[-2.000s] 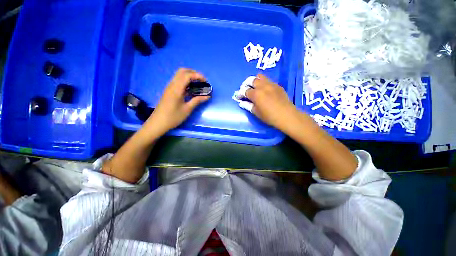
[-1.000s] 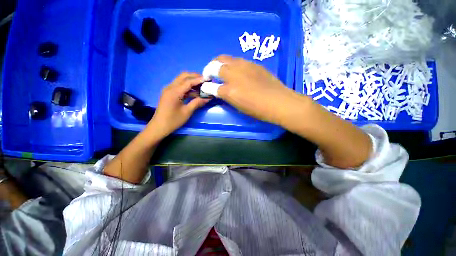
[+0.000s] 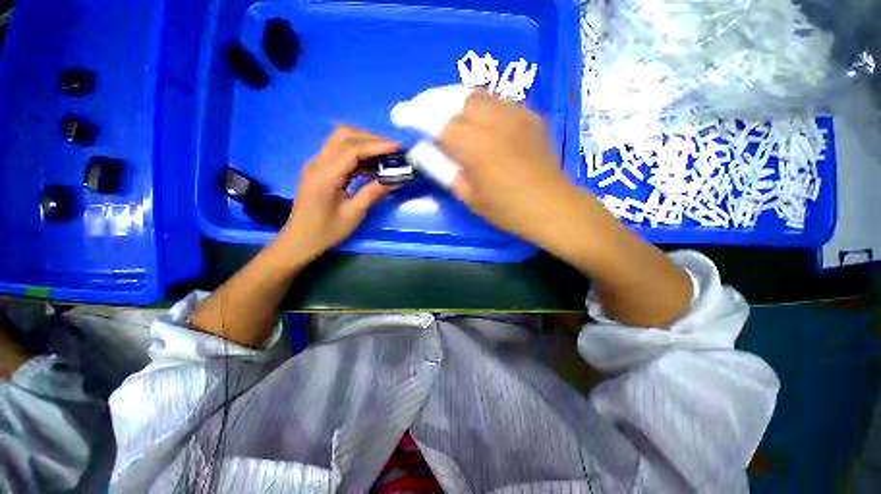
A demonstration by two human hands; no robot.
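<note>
My left hand [image 3: 333, 193] grips a glossy black housing [image 3: 394, 170] between thumb and fingers, over the middle blue tray [image 3: 328, 82]. A white strip shows on the housing's face. My right hand [image 3: 493, 159] is just right of the housing and blurred. Its white-wrapped fingers are spread apart, with nothing visible between them. A small pile of white clips [image 3: 517, 77] lies behind it in the tray. Black housings [image 3: 281, 44] lie at the tray's back left, and others [image 3: 241, 183] at its left side.
At left, a deeper blue bin [image 3: 126, 256] holds several black housings [image 3: 102, 176]. At right, a blue tray [image 3: 824, 174] is heaped with white clips [image 3: 715, 183] under a clear bag of clips [image 3: 705, 58]. A neighbour's sleeve [image 3: 43, 415] shows at lower left.
My right hand moved left from near the clip pile to the housing, then drew slightly back right with its fingers spread. My left hand kept hold of the housing, which now shows a white strip.
</note>
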